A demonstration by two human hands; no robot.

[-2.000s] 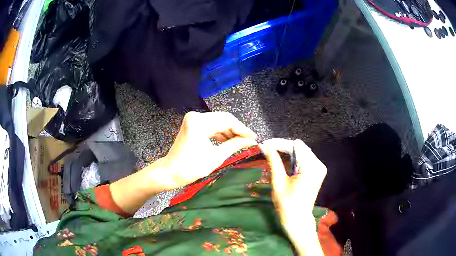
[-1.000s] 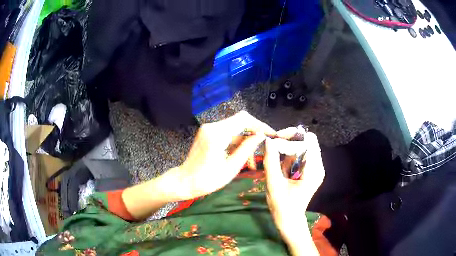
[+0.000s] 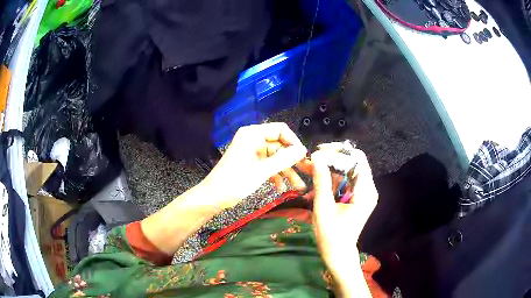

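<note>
My left hand (image 3: pixel 256 157) and my right hand (image 3: pixel 343 192) are close together above my lap, fingertips pinched and nearly touching. What lies between the fingertips is too small and overexposed to tell; a needle or thread cannot be made out. My right palm holds small snips (image 3: pixel 344 192) with a blue and pink look, partly hidden by the fingers. The dark jacket (image 3: pixel 407 233) lies at my right side, with a dark button (image 3: pixel 455 237) on it and its plaid lining (image 3: pixel 495 171) showing at the table edge.
A white tabletop (image 3: pixel 445 73) at the right bears loose buttons (image 3: pixel 482 35) and a dark tray with a pink-red rim (image 3: pixel 434 28). A blue crate (image 3: pixel 262 87) with dark garments (image 3: pixel 174 70) stands ahead. Black bags (image 3: pixel 58 99) and a cardboard box (image 3: pixel 49 233) are at the left.
The view has shifted, so the crate and table sit further left and lower. My fingertips came together, rose slightly, and now show a small gap. The snips stay in my right palm.
</note>
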